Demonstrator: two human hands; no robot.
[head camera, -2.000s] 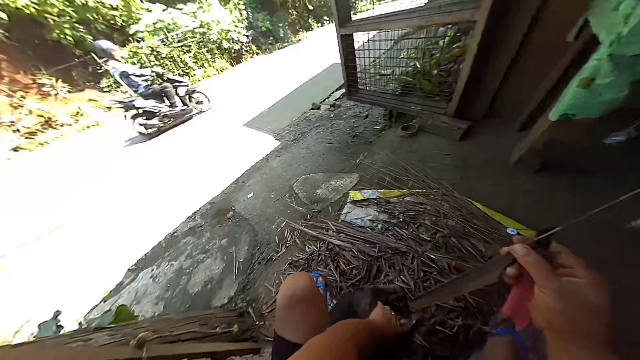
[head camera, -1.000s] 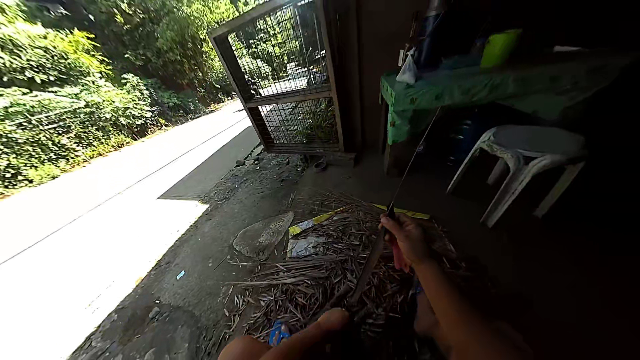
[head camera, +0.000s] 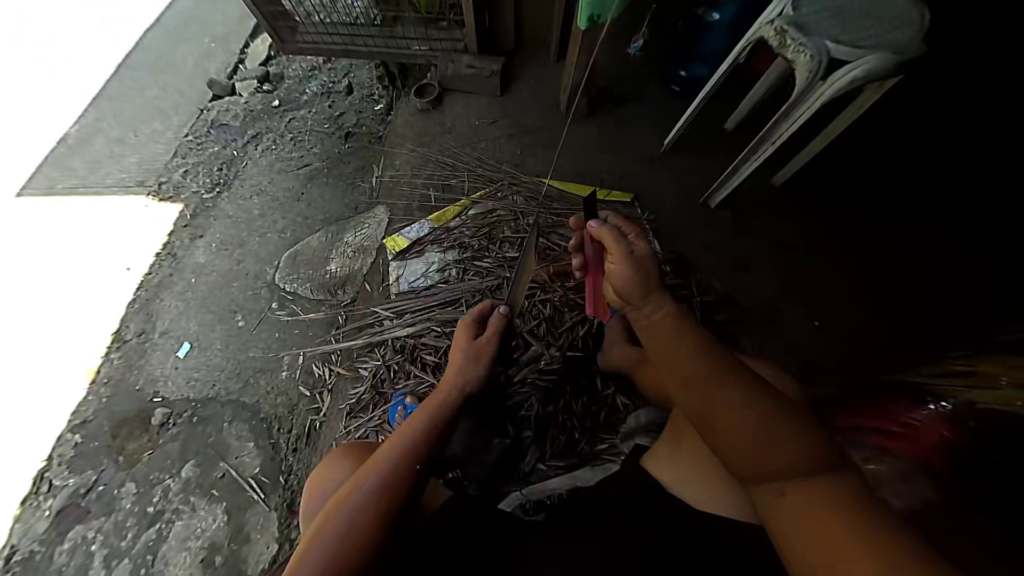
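Observation:
My left hand grips the lower end of a dry palm leaflet, whose thin midrib reaches upward past my other hand. In my right hand is a knife with a red handle; a short dark part of its blade points up above my fingers. The knife is beside the leaflet, a little to its right. Beneath both hands lies a heap of dry leaf strips, with long thin midribs spread at its far side. Part of a sack with a yellow edge shows under the heap.
A white plastic stool stands at the upper right. A flat stone lies left of the heap. At the top are a wooden frame with wire mesh, a small round container and a wooden block. My foot in a blue slipper touches the heap's edge.
The view has swung down from the road and table. My right hand, earlier with the knife close against the leaflet, is now apart from it on the right.

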